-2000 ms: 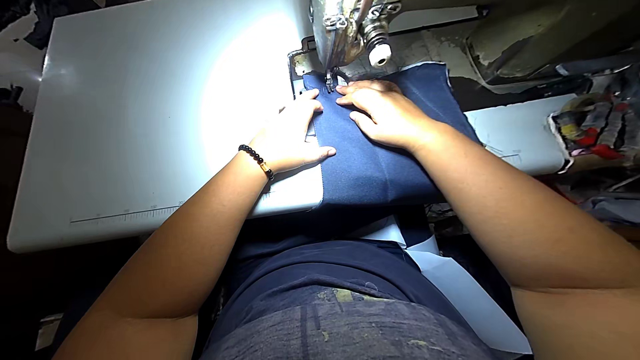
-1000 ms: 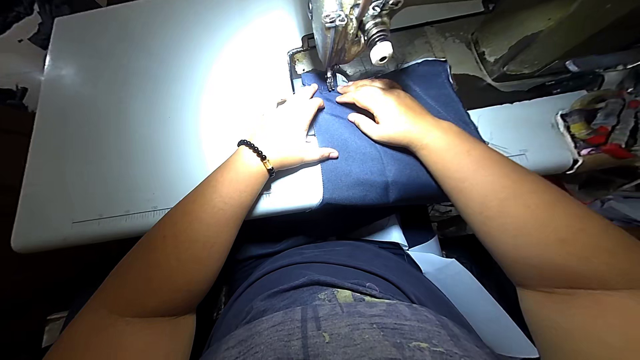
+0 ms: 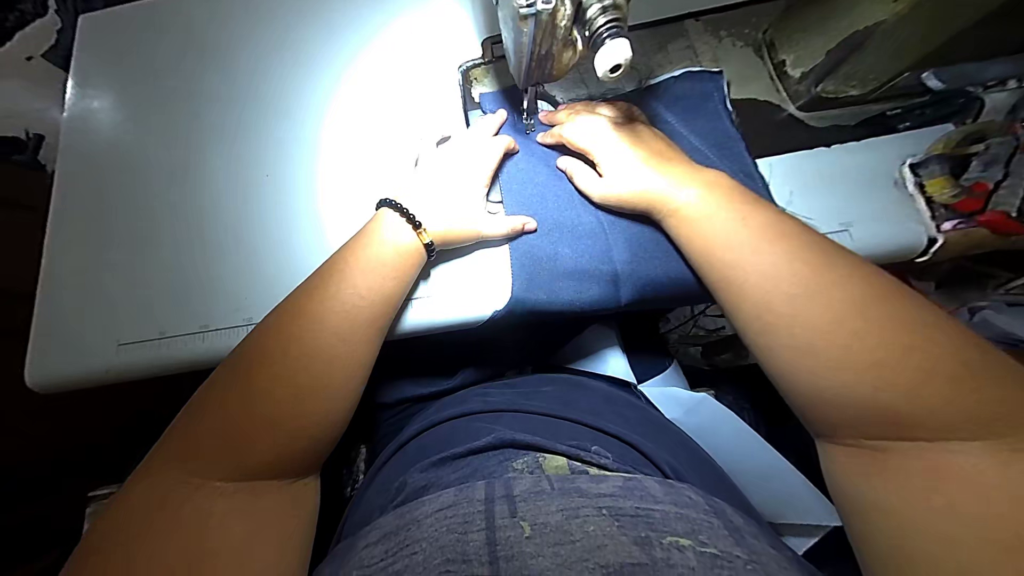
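Observation:
Navy blue fabric (image 3: 592, 256) lies under the presser foot (image 3: 529, 112) of a sewing machine (image 3: 540, 40) and hangs over the table's front edge. My left hand (image 3: 464, 180), a black bead bracelet (image 3: 404, 212) at its wrist, rests flat with spread fingers; its fingertips touch the fabric's left edge just left of the foot. My right hand (image 3: 612, 152) lies palm down on the fabric right of the foot, thumb apart from the fingers. Neither hand grips anything. Glare washes out part of my left hand.
The white sewing table (image 3: 200, 200) spreads to the left, with a printed ruler scale near its front edge. At the far right sits a container (image 3: 972, 188) of coloured scraps. White sheet-like material (image 3: 736, 448) hangs below the table beside my lap.

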